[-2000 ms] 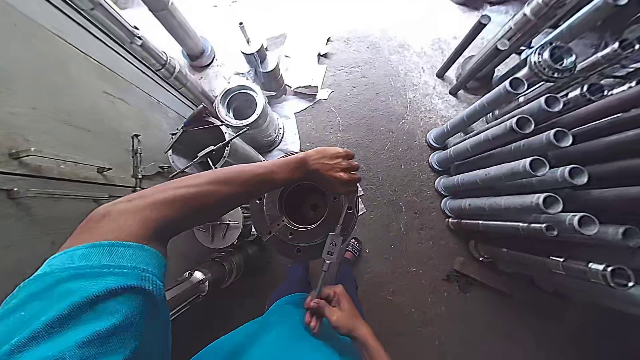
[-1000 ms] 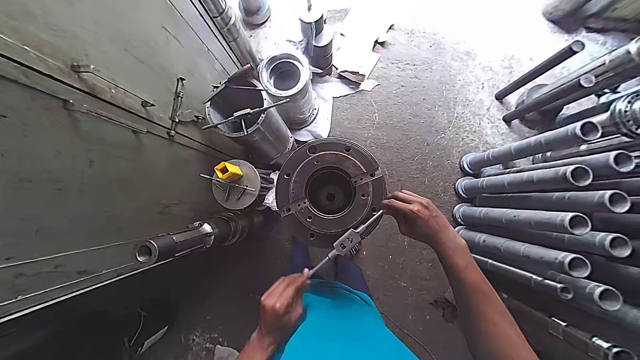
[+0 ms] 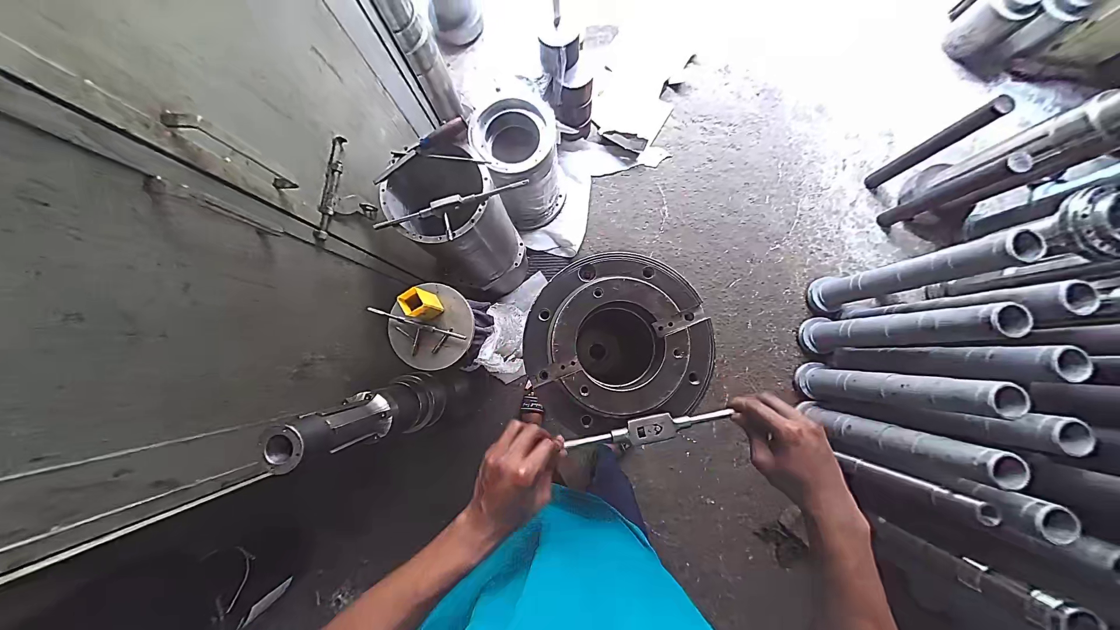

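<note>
A metal tap wrench (image 3: 652, 430) spans the near edge of a round steel flange (image 3: 569, 302) with bolt holes and a deep central bore. My left hand (image 3: 518, 465) grips the wrench's left handle end, and the fingers of my right hand (image 3: 781, 437) close on its right end. Whether a tap sits below the wrench's body cannot be seen. Beside my left hand a small dark bottle (image 3: 531, 405) stands by the flange. Left of the flange, a round metal plate (image 3: 451, 350) carries a yellow box (image 3: 420, 303) and thin metal tools.
Behind the plate stands an open steel cylinder (image 3: 490, 249) with another tap wrench (image 3: 451, 202) across its rim. A thick-walled cylinder (image 3: 535, 188) stands beside it. Many steel pipes (image 3: 927, 385) lie at the right. Metal cabinet doors (image 3: 219, 289) line the left side.
Two seconds ago my left arm reached over the flange; now it is at the near left. My right hand has moved to the wrench's right end, and the wrench lies nearly level across the view.
</note>
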